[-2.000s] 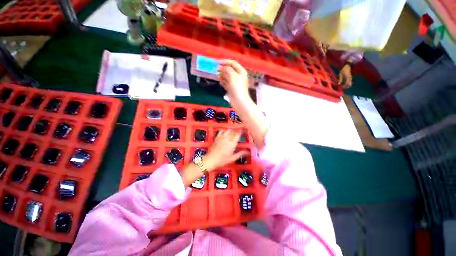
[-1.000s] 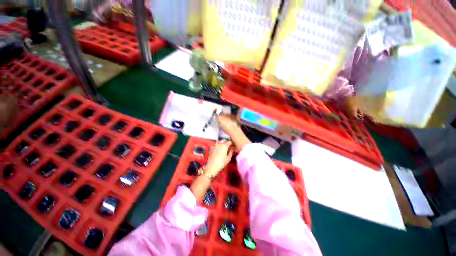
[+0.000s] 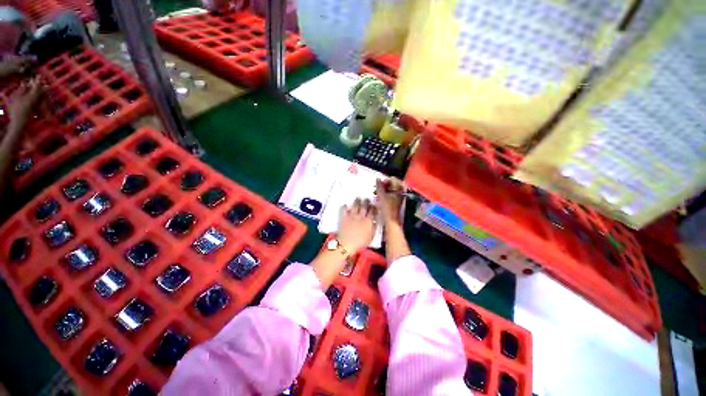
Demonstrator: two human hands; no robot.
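Observation:
White paper sheets (image 3: 341, 179) lie behind the working tray. My left hand (image 3: 357, 224) rests palm down on them, fingers spread a little, wearing a gold bracelet watch. My right hand (image 3: 392, 198) is on the right side of the papers, its fingers closed around what looks like a thin dark pen (image 3: 402, 192). A small dark unit (image 3: 311, 205) lies on the left part of the papers. The red working tray (image 3: 369, 338) holds dark watch units and is partly hidden by my forearms.
A red tray of dark watches (image 3: 193, 265) is at left. A calculator (image 3: 377, 152) and green fan (image 3: 367, 99) stand behind the papers. An instrument (image 3: 468, 232) is under a raised red tray (image 3: 495, 203). Yellowish sheets (image 3: 495, 62) hang above. Another person's hand (image 3: 23, 104) is far left.
Both hands have moved from over the working tray and instrument onto the papers. The pen no longer lies loose there. The view has shifted left, showing more of the left tray.

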